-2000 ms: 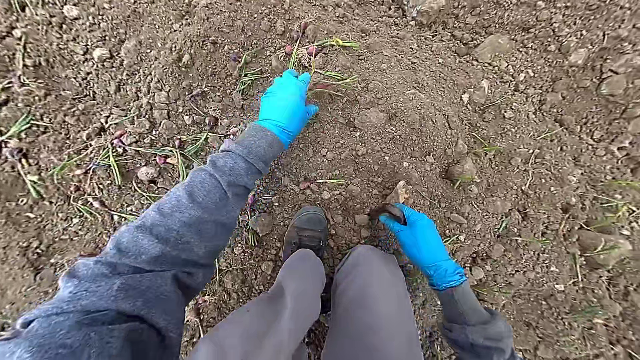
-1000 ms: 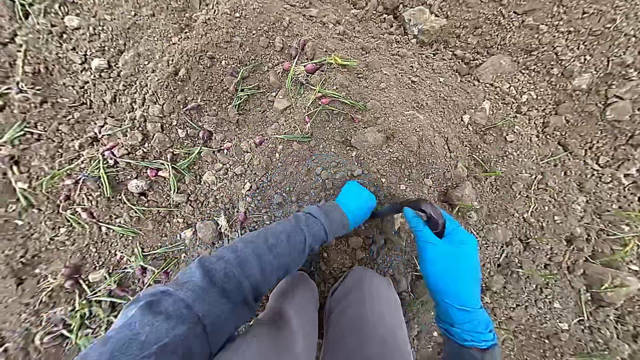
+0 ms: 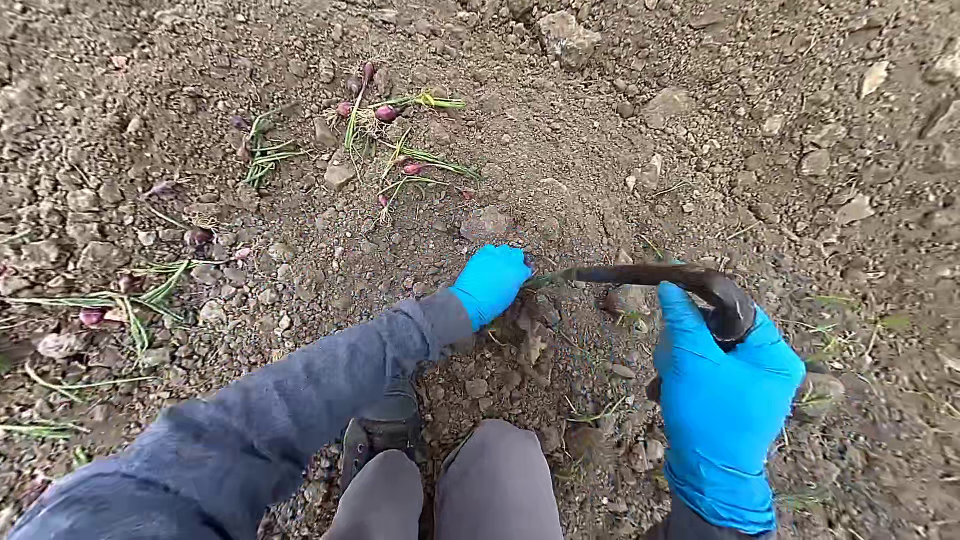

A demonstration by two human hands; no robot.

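Note:
My left hand (image 3: 491,285), in a blue glove, is closed low over the soil, with a small red onion bulb partly showing at its fingers and green leaves reaching right. My right hand (image 3: 724,397), also gloved in blue, grips a dark, curved hand tool (image 3: 652,276). The tool's narrow end points left and meets the green leaves beside my left hand. Its exact kind is unclear. Red onion bulbs with green tops (image 3: 386,114) lie on the soil ahead of my left hand, and another such bulb (image 3: 92,316) lies at the left.
Loose, stony soil surrounds both hands. A large stone (image 3: 568,39) sits at the top, and a flatter one (image 3: 667,105) lies to its right. My knees (image 3: 499,480) and a dark shoe (image 3: 386,424) are at the bottom.
My left hand has moved from the plants ahead back toward my knees, then slightly forward. My right hand has brought the tool across toward my left hand.

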